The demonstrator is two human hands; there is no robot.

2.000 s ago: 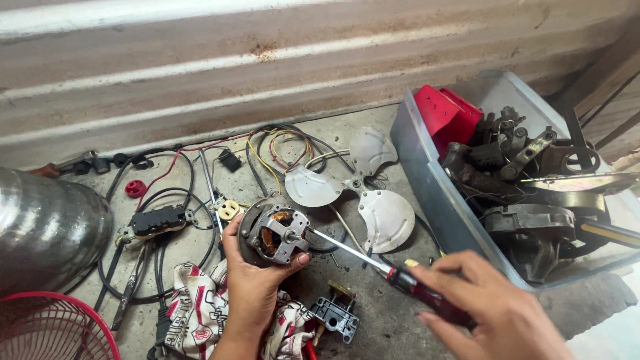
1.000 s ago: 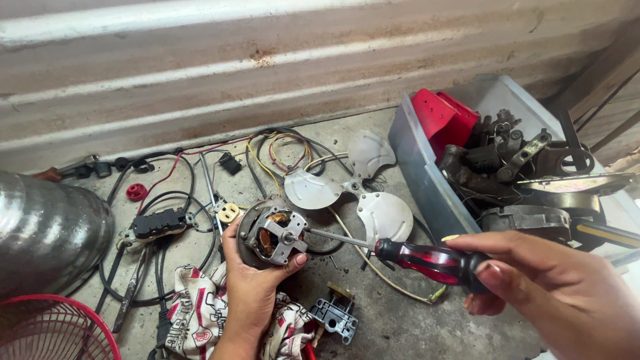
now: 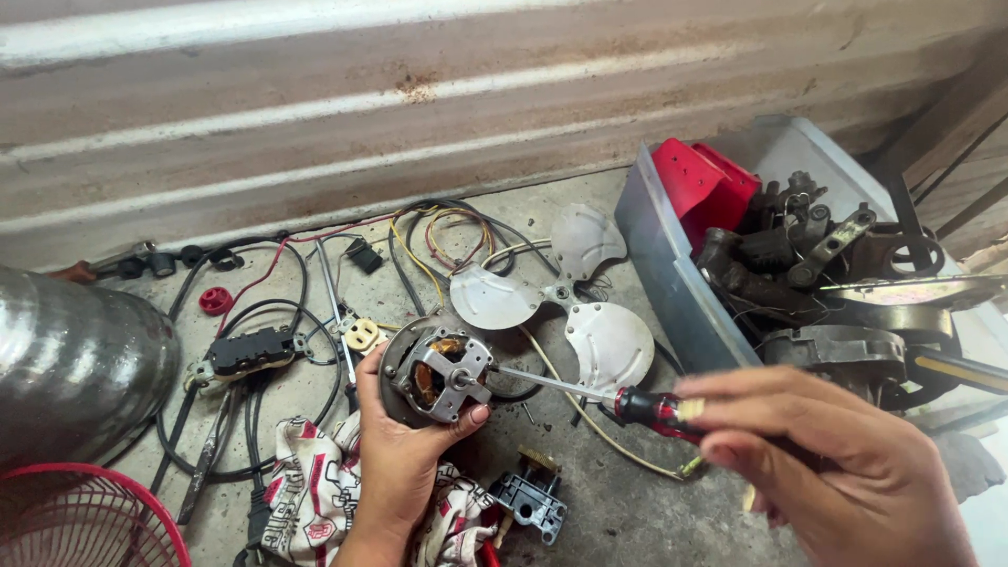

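My left hand (image 3: 409, 449) grips an electric fan motor (image 3: 445, 374) from below and its left side, with copper windings and a metal end bracket showing. My right hand (image 3: 819, 457) is around the red and black handle of a screwdriver (image 3: 567, 384); the fingers are slightly blurred. The screwdriver's tip meets the right side of the motor's bracket. Just behind and right of the motor lies a three-bladed metal fan blade (image 3: 610, 346). A small gearbox-like part with a brass gear (image 3: 528, 500) lies below the motor, beside a printed cloth (image 3: 315, 488).
A plastic bin (image 3: 685, 276) of metal parts stands at right. Cables, a beige outlet (image 3: 363, 335), a black receptacle (image 3: 252, 352) and a red knob (image 3: 215, 300) lie at left. A metal vessel (image 3: 79, 362) and red fan grille (image 3: 94, 504) edge the left side. Corrugated metal (image 3: 394, 118) rises behind.
My right hand has shifted its hold around the screwdriver handle, and the handle's angle has changed. The motor stays in my left hand, in about the same place.
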